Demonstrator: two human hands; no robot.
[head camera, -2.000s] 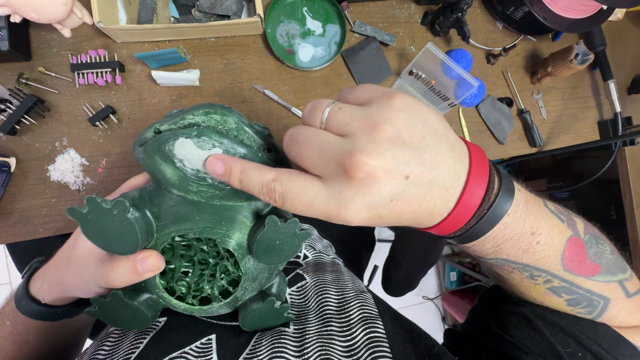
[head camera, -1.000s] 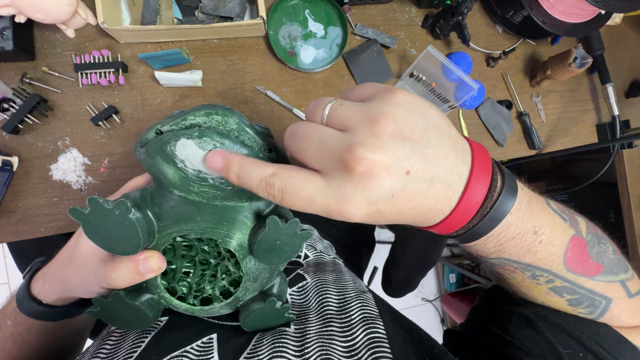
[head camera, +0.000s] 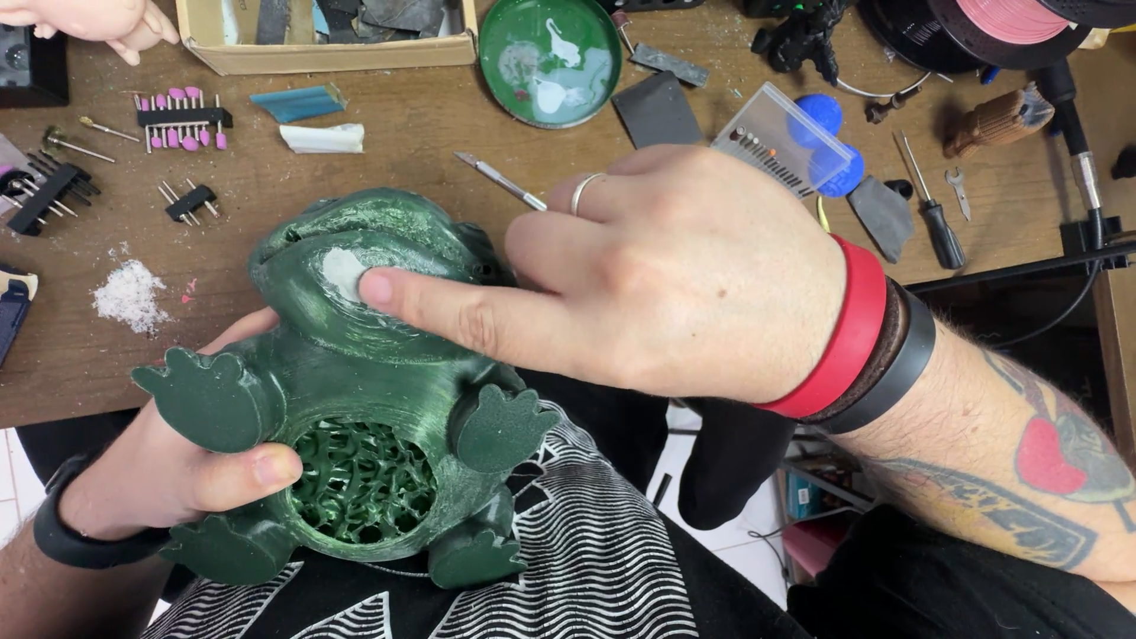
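My left hand (head camera: 200, 453) grips a green 3D-printed frog figure (head camera: 373, 373) from the left, thumb on its front near an opening that shows a lattice inside. The figure's wide head points toward the table and its flat feet face up. On the chin lies a whitish patch of paste (head camera: 343, 273). The index fingertip of my right hand (head camera: 657, 266) touches the patch's right edge; the other fingers are curled, and I see no tool in them. Beyond the figure, a green round lid (head camera: 590, 98) holds whitish paste. A craft knife (head camera: 501, 181) lies close to my right hand.
A cardboard box (head camera: 328, 55) of sanding sheets stands at the back. Rotary tool bits (head camera: 185, 117), a white powder pile (head camera: 130, 295) and folded sandpaper (head camera: 297, 103) lie left. On the right are a clear bit case (head camera: 770, 138), blue balls (head camera: 836, 170), a screwdriver (head camera: 939, 232) and a filament spool (head camera: 1016, 22).
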